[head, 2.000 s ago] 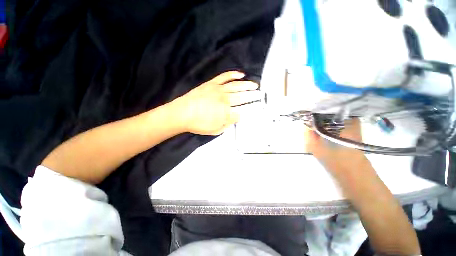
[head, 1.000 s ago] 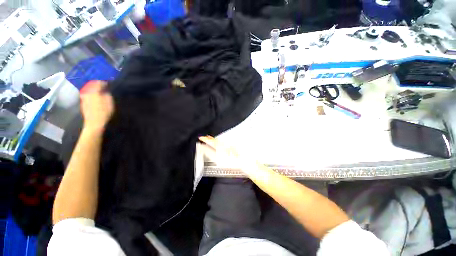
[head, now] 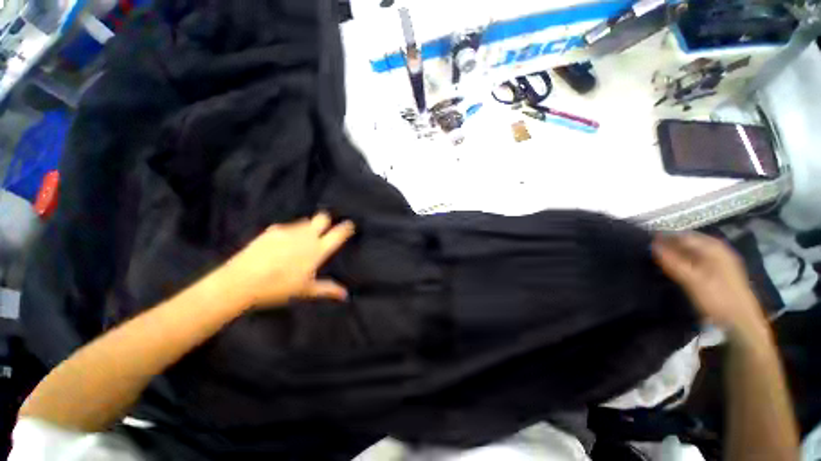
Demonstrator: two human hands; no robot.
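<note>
The large black garment (head: 387,324) lies across my lap, over the front edge of the white table and up the left side. My left hand (head: 302,261) rests on it left of the middle, fingers apart. My right hand (head: 698,270) is blurred and grips the garment's right end beyond the table's front edge. The white sewing machine (head: 540,40) with its blue stripe stands behind, and its presser foot and needle area (head: 432,117) shows no cloth under it.
Scissors (head: 524,87), pens (head: 565,119) and a small brown tab (head: 521,131) lie right of the needle. A smartphone (head: 716,149) lies at the table's right, with a metal cluster (head: 698,81) above it. Pale cloth (head: 662,383) hangs below the table.
The garment, earlier massed at the left, is now stretched to the right across the table's front edge. My right hand has moved far right with it. My left hand has moved inward onto the cloth.
</note>
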